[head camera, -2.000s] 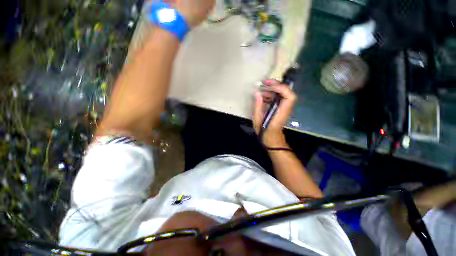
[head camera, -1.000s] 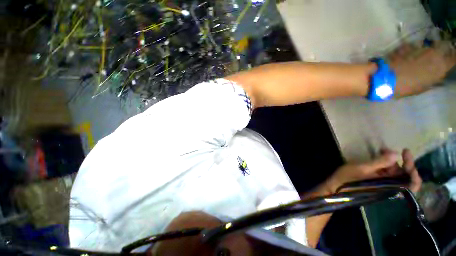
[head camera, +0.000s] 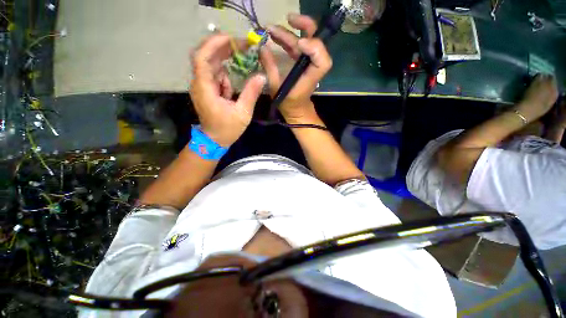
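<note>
My left hand (head camera: 220, 93), with a blue wristband, holds a small green circuit board (head camera: 244, 60) between thumb and fingers above the cream work board (head camera: 136, 46). The board bears a yellow block (head camera: 255, 38), and dark wires run up from it. My right hand (head camera: 305, 57) grips the black soldering iron (head camera: 291, 79), its thicker part pointing up and right. Its fingertips are close beside the yellow block; whether they touch it is unclear. The iron's tip cannot be made out.
A heap of wired boards (head camera: 68, 211) lies at the left. A round mesh lump (head camera: 360, 12), black equipment (head camera: 422, 37) with a red light and a dark-rimmed tray (head camera: 459, 37) are on the green bench. A blue stool (head camera: 375, 155) and another person's arm (head camera: 503, 127) are at the right.
The view has turned. My left hand, blurred and stretched out over the work board one second ago, is now drawn in beside my right hand with a circuit board clearly held.
</note>
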